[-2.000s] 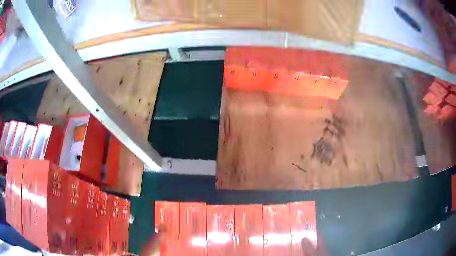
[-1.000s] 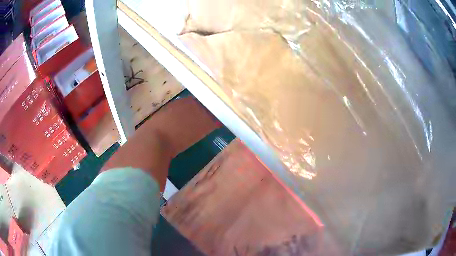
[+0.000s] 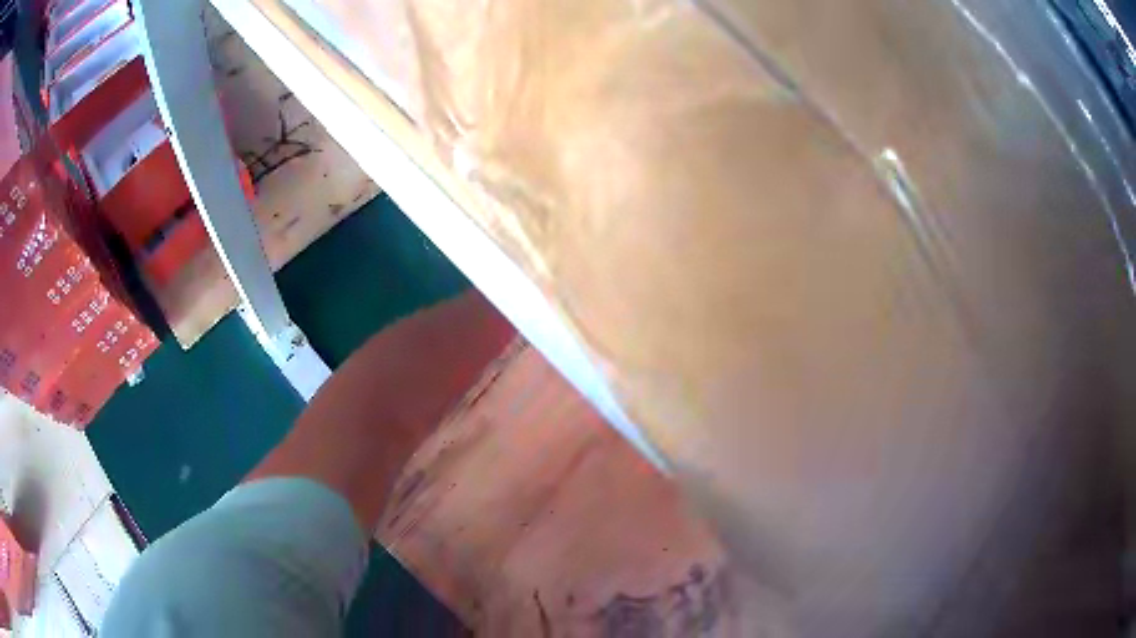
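Note:
A bare forearm (image 3: 399, 386) with a light green sleeve (image 3: 243, 561) comes from the lower left and reaches under the white shelf edge (image 3: 498, 293). It appears to be my left arm; its hand is hidden behind the shelf edge and the brown sheet, so I cannot see what it touches. My right hand is out of the picture. A plywood board (image 3: 548, 499) lies beside and below the forearm on the green surface (image 3: 162, 430).
A large brown sheet under clear plastic (image 3: 747, 287) fills the right side. A white frame post (image 3: 212, 175) stands at the left. Beyond it are open orange boxes (image 3: 106, 106), stacked closed orange boxes (image 3: 62, 299) and another plywood board (image 3: 280, 143). Orange pieces lie at lower left.
The view has swung and tilted from the box row to the shelf and come closer. The arm has appeared; since one second ago its elbow sits lower, with the hand still hidden.

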